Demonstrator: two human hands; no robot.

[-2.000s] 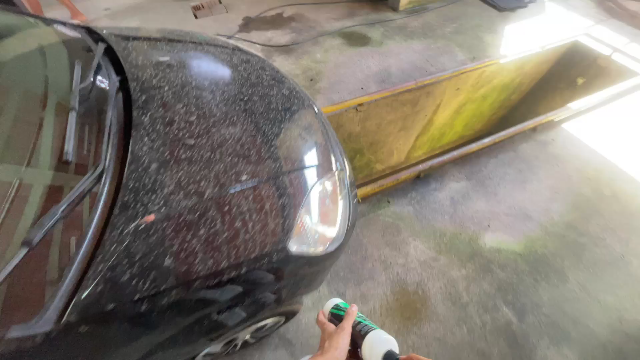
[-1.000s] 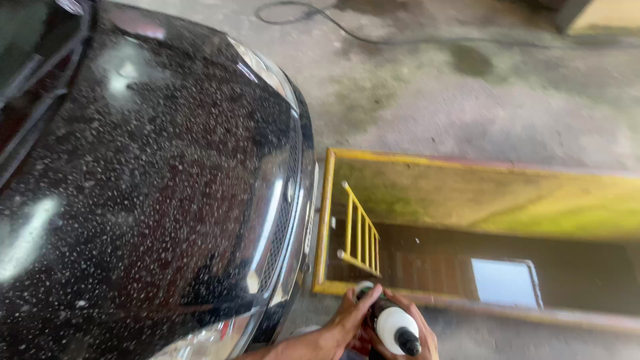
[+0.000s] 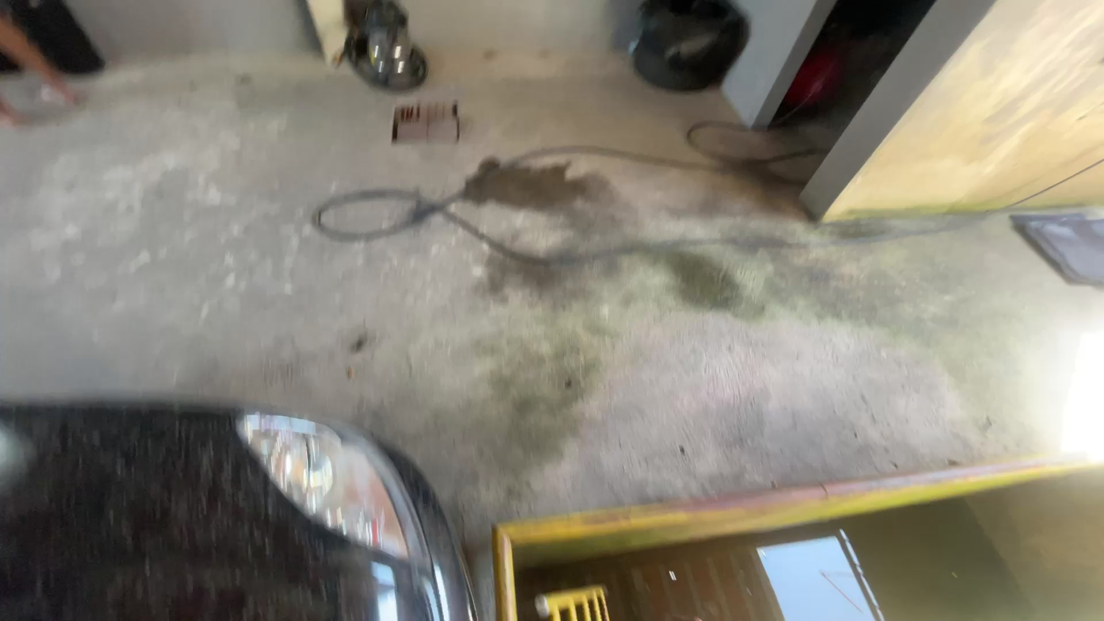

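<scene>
Neither of my hands shows in the head view now, and the bottle is out of frame too. At the lower left lies the front of a black car, its hood (image 3: 164, 509) covered with light specks or drops and blurred. The car's headlight (image 3: 323, 479) faces the concrete floor. To the right of the car, a sunken pit with a yellow edge (image 3: 733, 506) holds dark water or a wet, reflective bottom. The top of a yellow metal ladder (image 3: 576, 604) stands at the pit's near left end.
A dark hose (image 3: 604, 252) loops across the concrete floor. A floor drain grate (image 3: 425, 122), a machine with a round base (image 3: 386, 52) and a black tub (image 3: 690, 43) are near the far wall. A wall corner (image 3: 957, 121) juts in at the upper right, by a dark mat (image 3: 1065, 246).
The view has swung toward the far wall. Both hands and the bottle they held a second ago have left the frame.
</scene>
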